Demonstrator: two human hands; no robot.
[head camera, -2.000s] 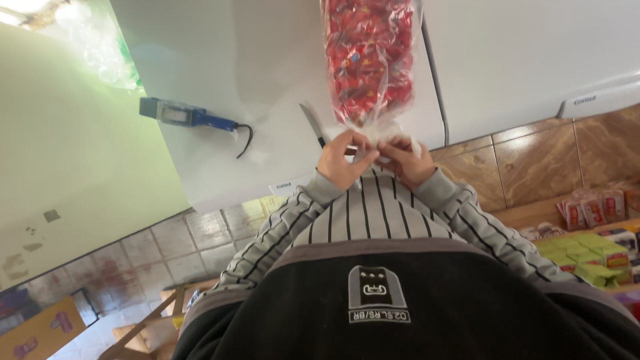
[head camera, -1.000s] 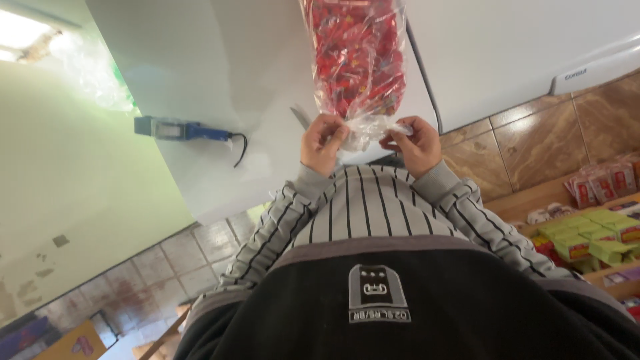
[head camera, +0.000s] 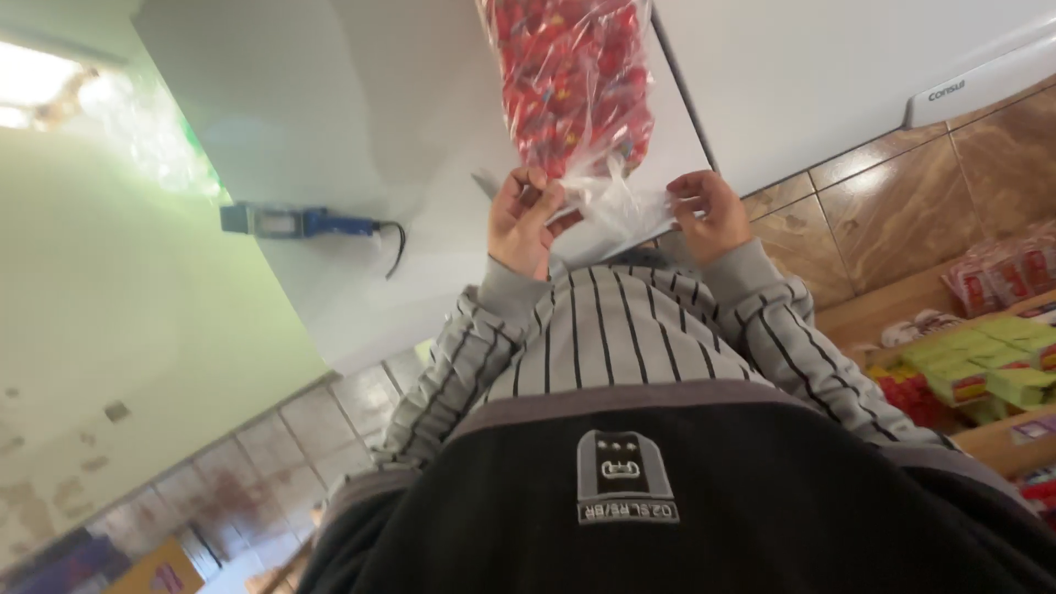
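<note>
A clear plastic bag full of red-wrapped sweets (head camera: 573, 82) lies on the white top of an appliance (head camera: 412, 107), its gathered mouth towards my body. My left hand (head camera: 528, 223) pinches the bag's neck at its left side. On the other side, my right hand (head camera: 709, 214) has curled fingers at the edge of the loose clear plastic; whether they grip it I cannot tell. A knife blade (head camera: 485, 185) pokes out just left of my left hand, the rest of it hidden. Further left lies a blue handheld device with a black wrist cord (head camera: 305, 223).
A second white appliance (head camera: 825, 74) adjoins on the right, past a dark gap. Wooden shelves (head camera: 874, 305) at the lower right hold green packs (head camera: 982, 351) and red packets (head camera: 1002, 268). A pale green wall (head camera: 124, 305) stands left, with clear plastic (head camera: 144, 124) near the top.
My hands were close together at the bag's neck two seconds ago; they are now apart, with the plastic at the mouth spread between them. The knife blade is more covered than before.
</note>
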